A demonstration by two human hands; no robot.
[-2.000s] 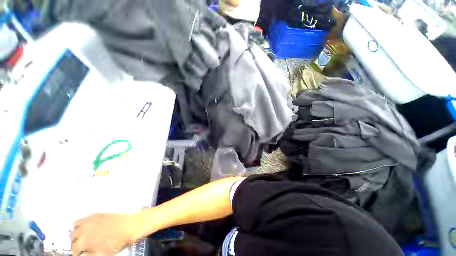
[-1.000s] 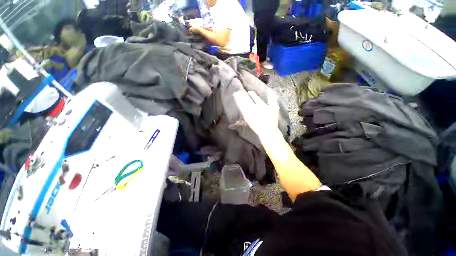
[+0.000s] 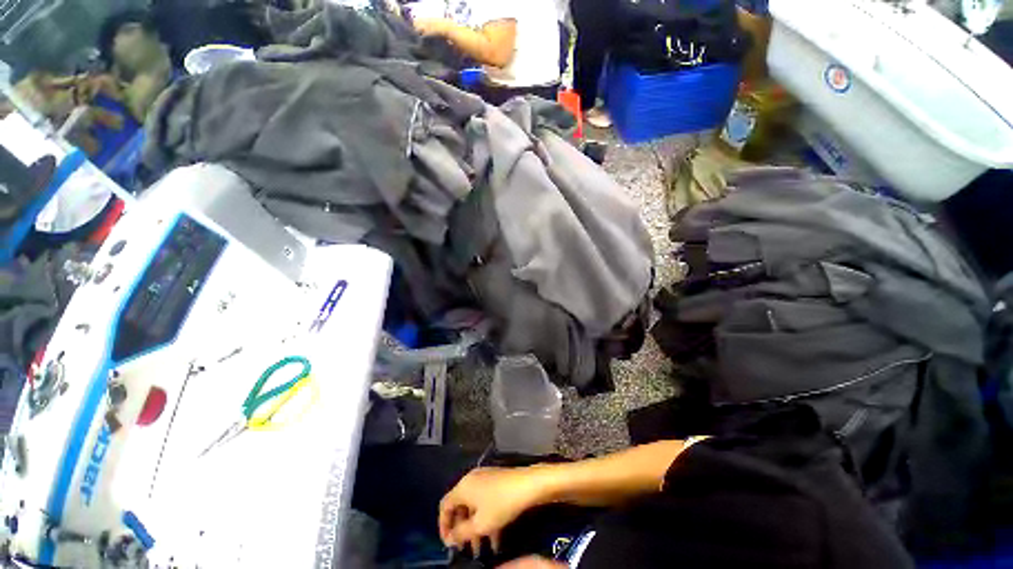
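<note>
My right hand (image 3: 484, 509) is low in the middle, off the table's front edge, with bent fingers close together over a dark area. Whether it holds something small is unclear. My left hand (image 3: 533, 563) shows only as a sliver at the bottom edge, just below the right; its fingers are cut off. Scissors (image 3: 273, 402) with one green and one yellow handle loop lie on the white sewing table (image 3: 261, 489), blades toward the lower left. Slim purple-blue snips (image 3: 330, 305) lie near the table's far corner.
The white Jack machine (image 3: 94, 445) stands at left. Dark grey garment heaps (image 3: 322, 139) lie at the top and right (image 3: 822, 300). A clear plastic bin (image 3: 525, 406) is beside the table. A blue crate (image 3: 672, 102), a white tub (image 3: 889, 95) and a person's forearm (image 3: 483, 42) are beyond.
My right hand has left the light grey cloth on the heap and come down toward my body. A sliver of my left hand now shows at the bottom edge. The scissors remain on the table.
</note>
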